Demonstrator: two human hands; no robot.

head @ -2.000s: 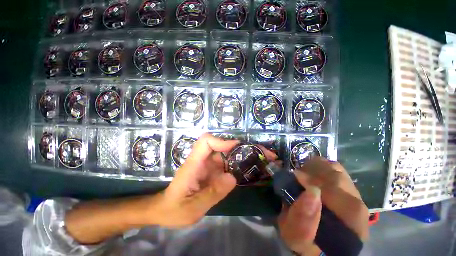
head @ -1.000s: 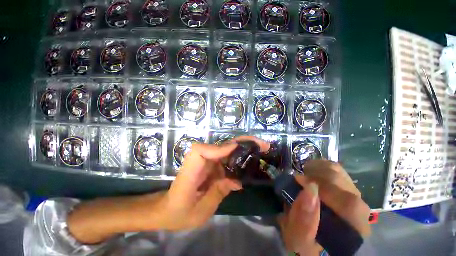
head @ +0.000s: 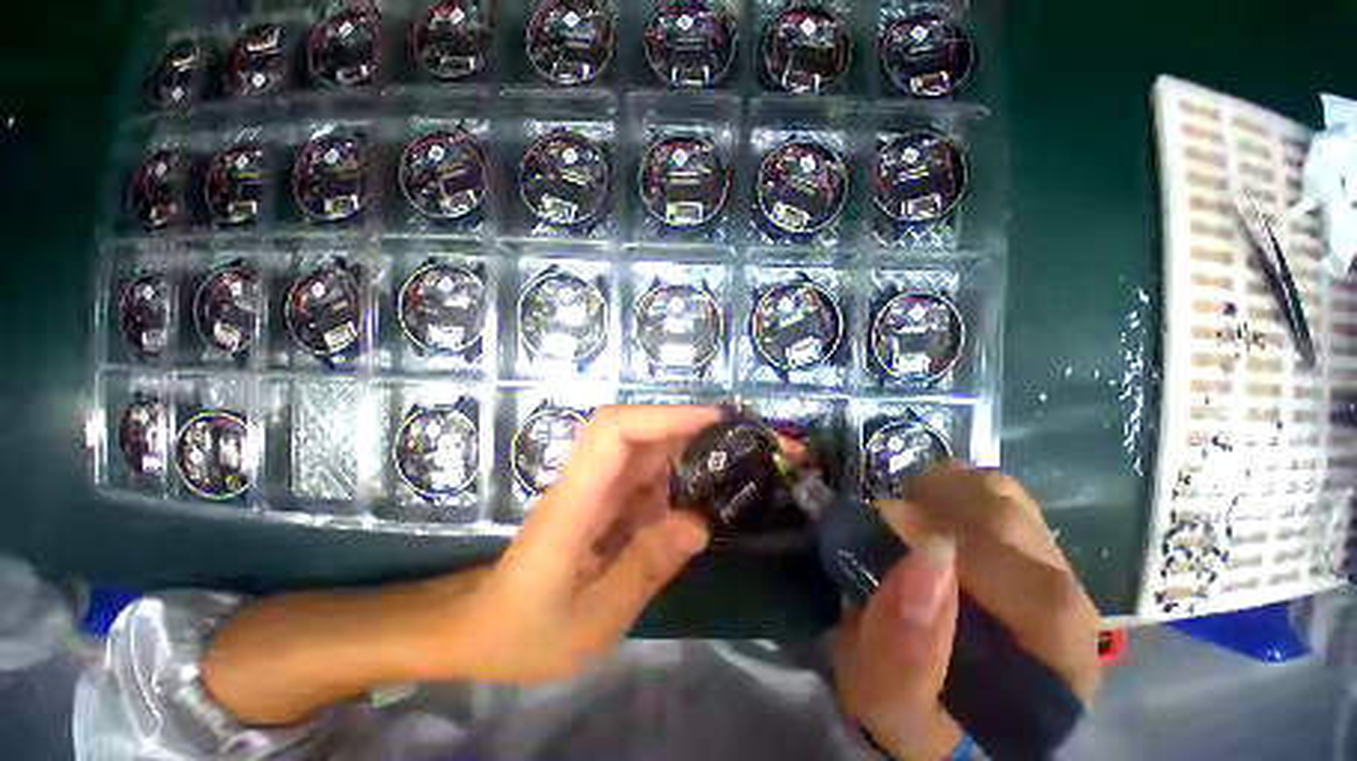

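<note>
My left hand [head: 595, 543] holds a round watch unit [head: 725, 473] between thumb and fingers, over the front row of the blister tray [head: 331, 443]. The unit is a black disc with a pale label patch. My right hand [head: 967, 610] is closed around a thick dark electric screwdriver [head: 866, 558], pointing up and left. Its bright screwdriver bit [head: 796, 479] is at the unit's right edge; whether it touches a screw cannot be told. The clear tray's other visible pockets mostly hold similar units. My hands hide some front-row pockets.
A white board [head: 1208, 320] with rows of tan slots lies at the right, dark specks thickest at its near end. Tweezers [head: 1280, 283] lie on it, white crumpled paper [head: 1335, 186] beyond. Small bright specks dot the green mat [head: 1079, 268]. A red piece [head: 1113, 645] shows below the bench edge.
The unit in my left hand was tilted steeply a second ago and now faces the camera more, turned differently from two seconds ago. The screwdriver has barely moved.
</note>
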